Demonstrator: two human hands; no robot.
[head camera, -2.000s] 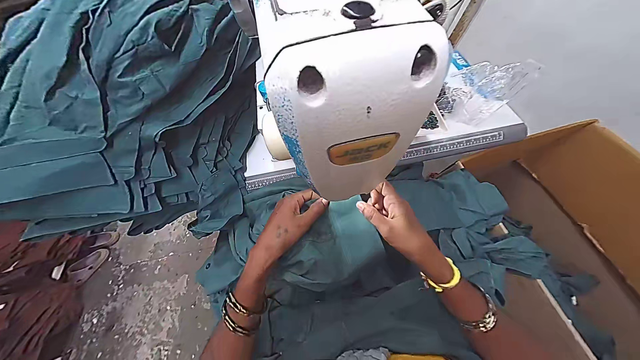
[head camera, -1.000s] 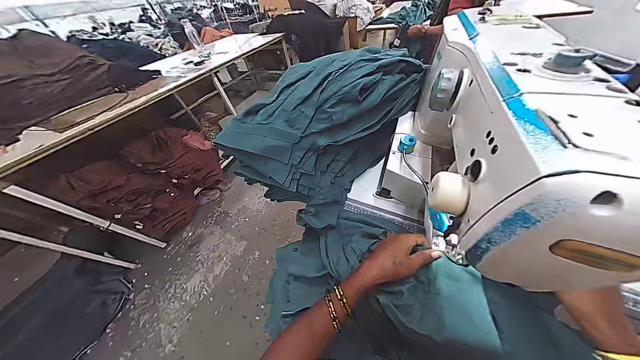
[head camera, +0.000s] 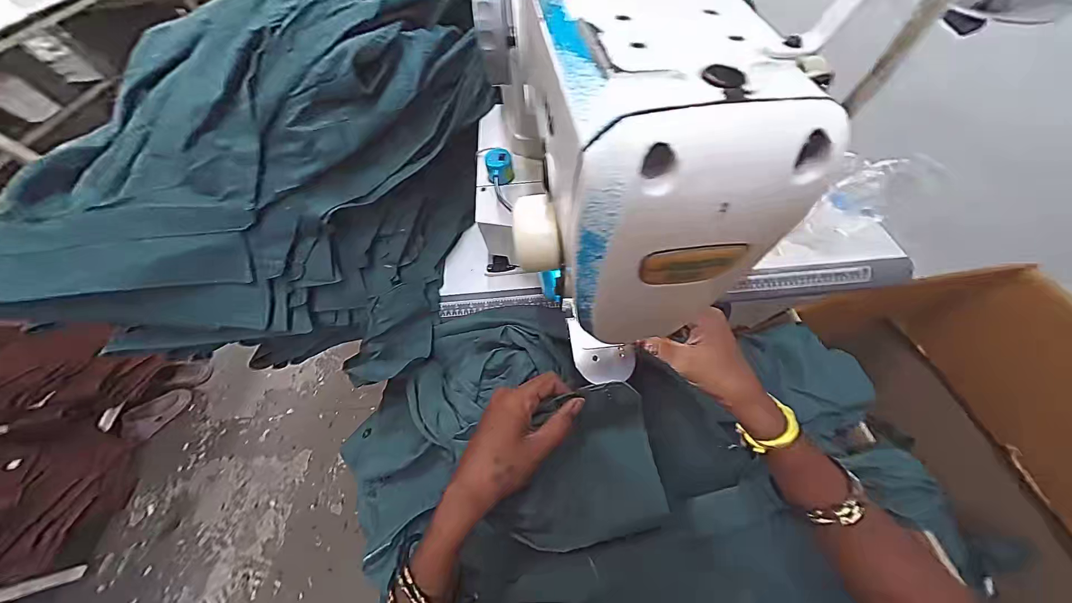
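A white and blue industrial sewing machine (head camera: 712, 193) stands in front of me, its head over a dark teal garment (head camera: 603, 477). My left hand (head camera: 515, 440) pinches a fold of that garment between thumb and fingers, left of and nearer than the machine's white lower arm end (head camera: 605, 360). My right hand (head camera: 712, 356) is at the right of that arm end, under the machine head, with its fingertips close to the cloth there. The head partly hides those fingertips, and what they hold does not show clearly. A patch-like teal panel lies below my left hand.
Stacked teal garments (head camera: 167, 201) lie left of the machine. Dark red garments (head camera: 59, 469) and a sandal (head camera: 157, 414) are on the floor at lower left. An open cardboard box (head camera: 980, 335) stands at right, and clear plastic (head camera: 871, 193) lies behind the machine head.
The view has swung a lot, left and back again. Two seconds ago both hands were close together under the machine head; now my left hand is lower, away from it, with a fold of cloth.
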